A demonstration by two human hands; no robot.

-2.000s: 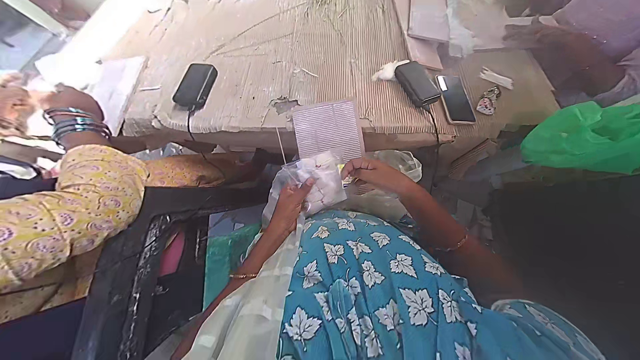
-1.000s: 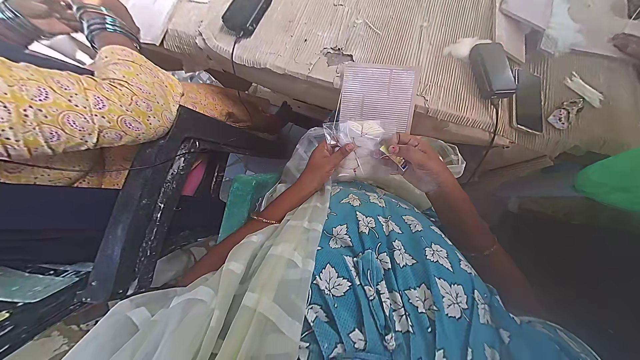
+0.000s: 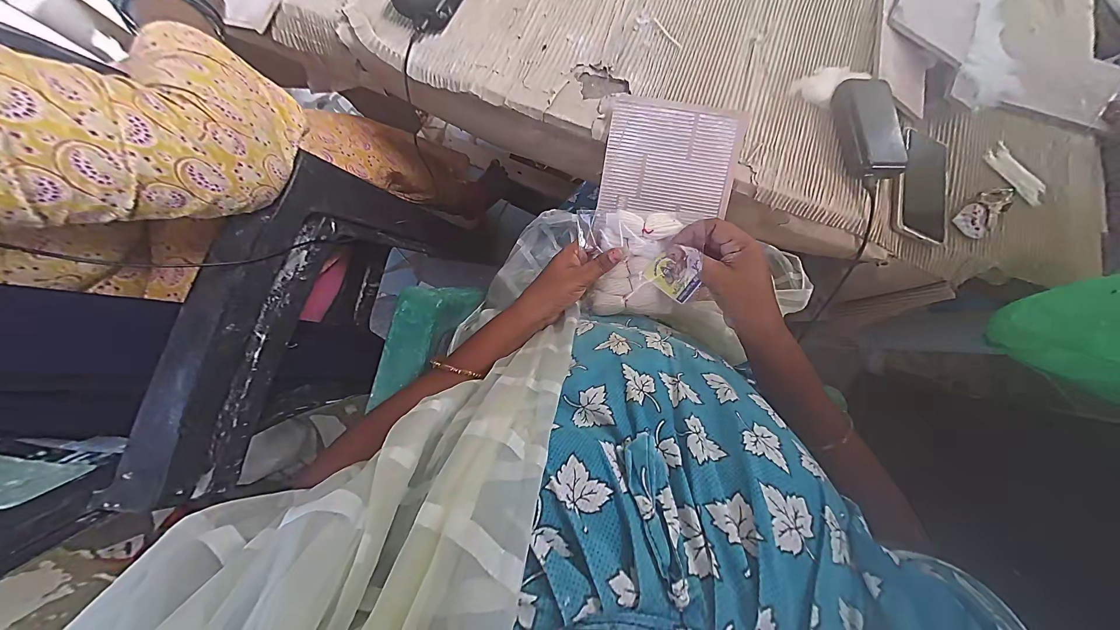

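Note:
My left hand (image 3: 569, 278) pinches the left edge of a clear plastic packet (image 3: 604, 234) above my lap. My right hand (image 3: 731, 267) holds a small printed card (image 3: 674, 273) between thumb and fingers, over the packet's right part. White bundles (image 3: 617, 284), which look like cotton wicks, show under the film; one has a red mark. Whether the card lies inside or on the packet, I cannot tell. A larger clear plastic bag (image 3: 792, 280) spreads beneath both hands. Just beyond them, a ridged board (image 3: 674, 157) leans on the table edge.
The corrugated tabletop (image 3: 525, 52) carries a black case with a cable (image 3: 868, 127), a phone (image 3: 923, 184), white fluff (image 3: 827, 86) and a small patterned item (image 3: 980, 214). A black chair (image 3: 236, 350) and a person in a yellow patterned sleeve (image 3: 149, 131) are at left. Green plastic (image 3: 1063, 332) lies right.
The small printed card shows much more plainly now, in my right hand over the packet. The person's bangled arm at left has moved mostly out of view. The view has shifted and come closer.

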